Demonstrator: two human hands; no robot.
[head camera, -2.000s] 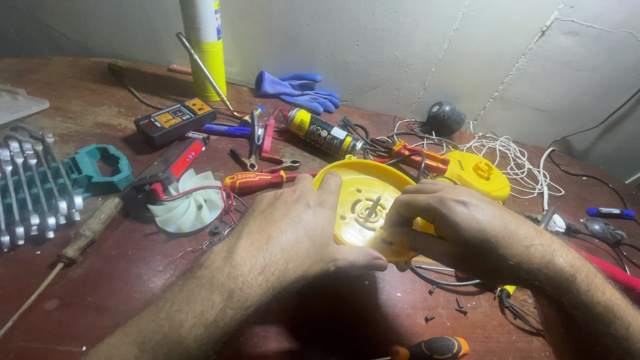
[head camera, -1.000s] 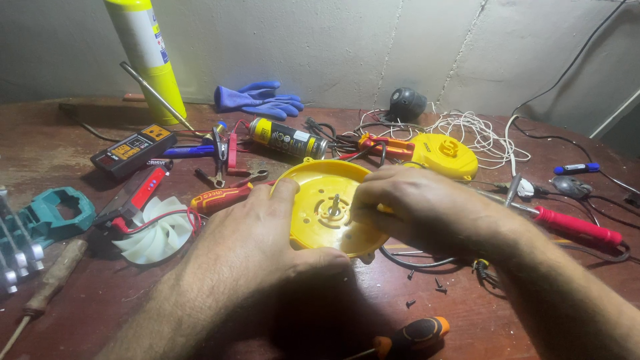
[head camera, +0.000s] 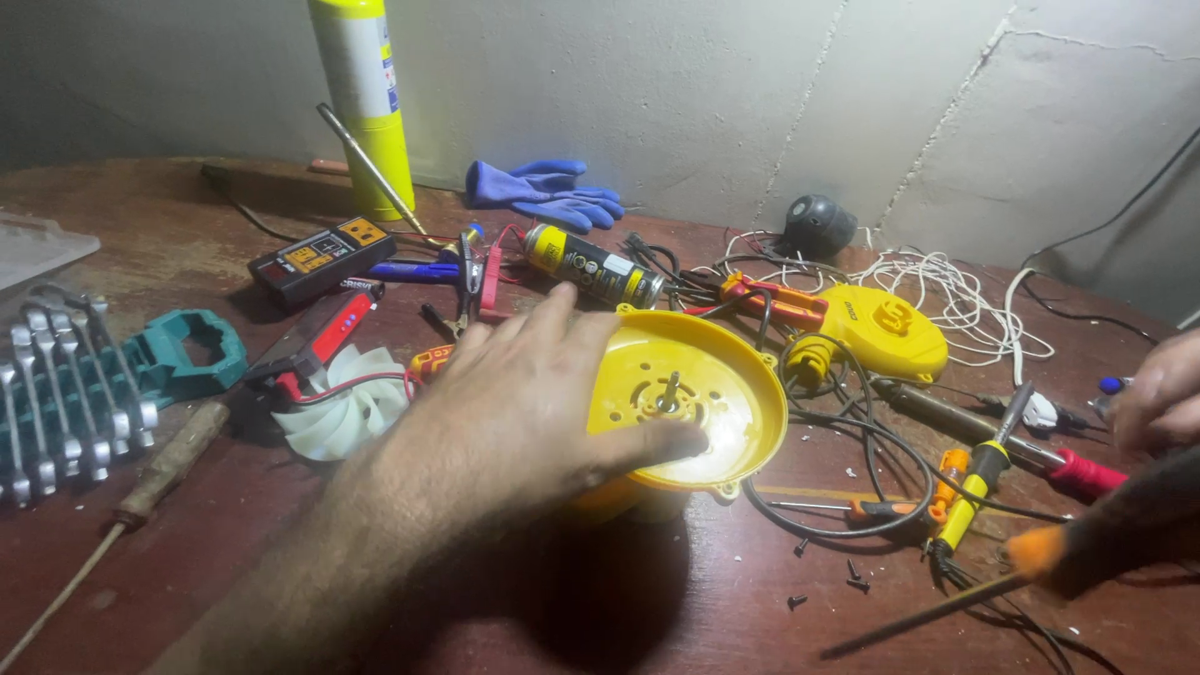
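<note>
My left hand (head camera: 525, 403) grips the left rim of a round yellow plastic housing (head camera: 741, 431), its thumb over the inner face. A metal shaft (head camera: 671, 389) stands up from the housing's centre. At the right edge, partly out of view, my right hand (head camera: 1162, 394) is with a blurred screwdriver (head camera: 1036, 553) that has a black and orange handle; its blade points down and left. Just how the fingers wrap the handle is cut off. Several dark screws (head camera: 855, 577) lie on the table below and right of the housing. A white fan impeller (head camera: 337, 403) lies left of my left hand.
Wrenches in a green holder (head camera: 187, 356) and a wooden-handled tool (head camera: 173, 459) lie left. Behind are a spray can (head camera: 595, 267), blue gloves (head camera: 548, 192), a yellow cylinder (head camera: 361, 112) and a yellow cover (head camera: 881, 328). Cables, a soldering iron (head camera: 975, 492) and a small screwdriver (head camera: 881, 509) lie right.
My right hand has left the housing and moved to the right. The black and orange screwdriver, earlier on the table near the front, is now at the right. My left hand still holds the housing.
</note>
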